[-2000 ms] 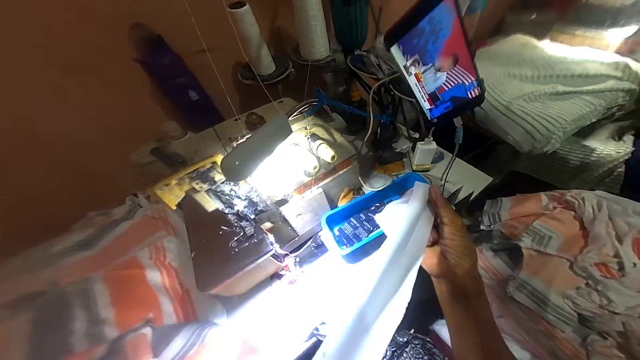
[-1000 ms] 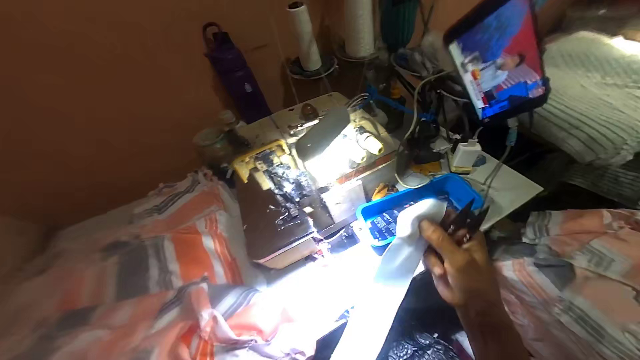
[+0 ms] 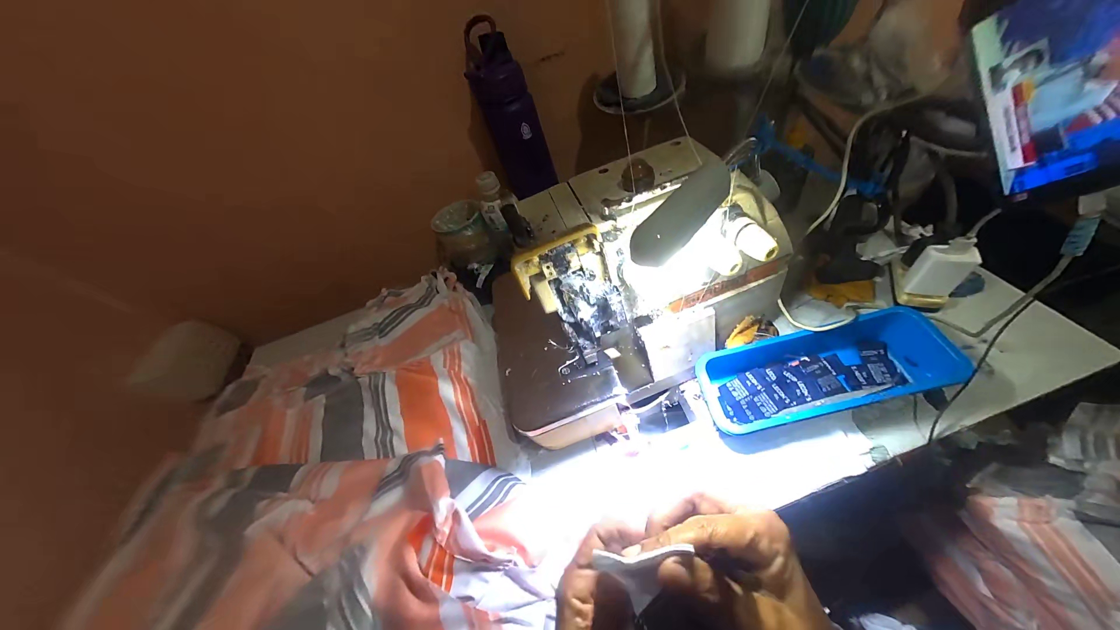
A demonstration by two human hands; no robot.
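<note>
Low in the view, my left hand [image 3: 593, 573] and my right hand [image 3: 735, 560] come together on the edge of a piece of white fabric [image 3: 643, 569], which both pinch. The fabric's lower part runs out of view. Beyond my hands stands an overlock sewing machine [image 3: 560, 376] under a bright lamp. To its right a blue plastic tray [image 3: 941, 363] holds dark labels [image 3: 770, 389] bearing white writing. Striped orange, grey and white fabric [image 3: 420, 402] lies heaped left of the machine.
A purple bottle [image 3: 516, 122], a small jar [image 3: 462, 229] and thread cones [image 3: 634, 52] stand behind. At the right are a lit screen [image 3: 1050, 96], a white charger [image 3: 942, 267] with cables, and more striped fabric [image 3: 1028, 551] below the table edge.
My right hand has moved from beside the blue tray down to the bottom of the view, with white fabric in it. My left hand has come into view. Dark scissors seen earlier in the right hand no longer show clearly.
</note>
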